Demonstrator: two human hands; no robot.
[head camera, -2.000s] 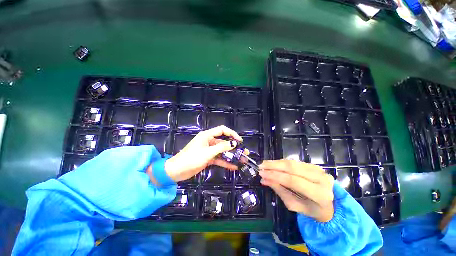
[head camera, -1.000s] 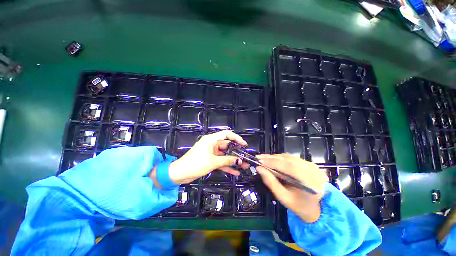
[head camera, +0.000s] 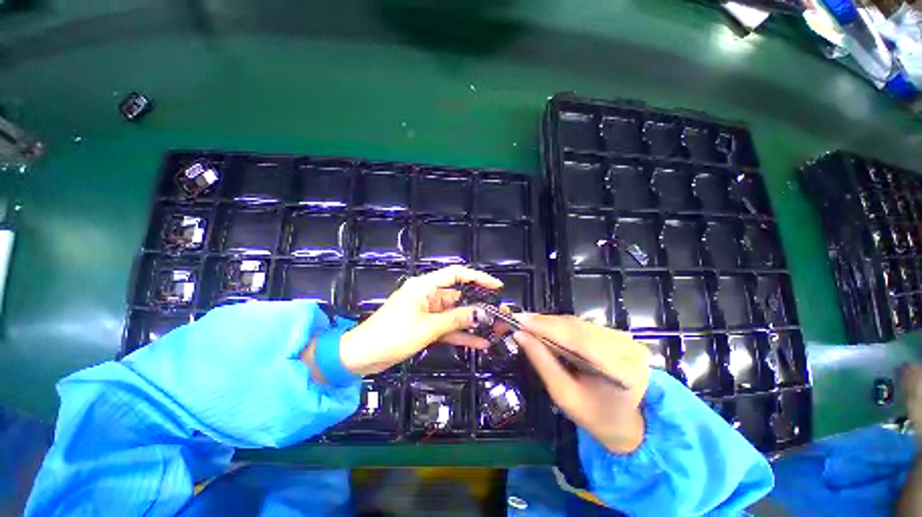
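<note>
My left hand (head camera: 412, 321), with a blue band at the wrist, holds a small black module (head camera: 479, 299) between thumb and fingers above the left black tray (head camera: 326, 182). My right hand (head camera: 586, 369) grips slim dark tweezers (head camera: 571, 355). Their tips touch or nearly touch the module; the exact contact is too small to tell. The left tray holds modules with pale patches in its left pockets and along its near row. My left sleeve hides part of this tray. My right hand covers part of the right black tray (head camera: 662, 187), which looks thick or stacked.
A loose module (head camera: 134, 106) lies on the green bench at the upper left. Small parts lie in some right-tray pockets. More black trays (head camera: 859, 242) stand at the far right, with a small dark part (head camera: 883, 392) near them. A person's arm (head camera: 913, 404) shows at the right edge.
Both hands stay together over the left tray. The module has turned slightly in my left fingers, and the tweezers lie at a changed angle against it. The loose module appears slightly farther left.
</note>
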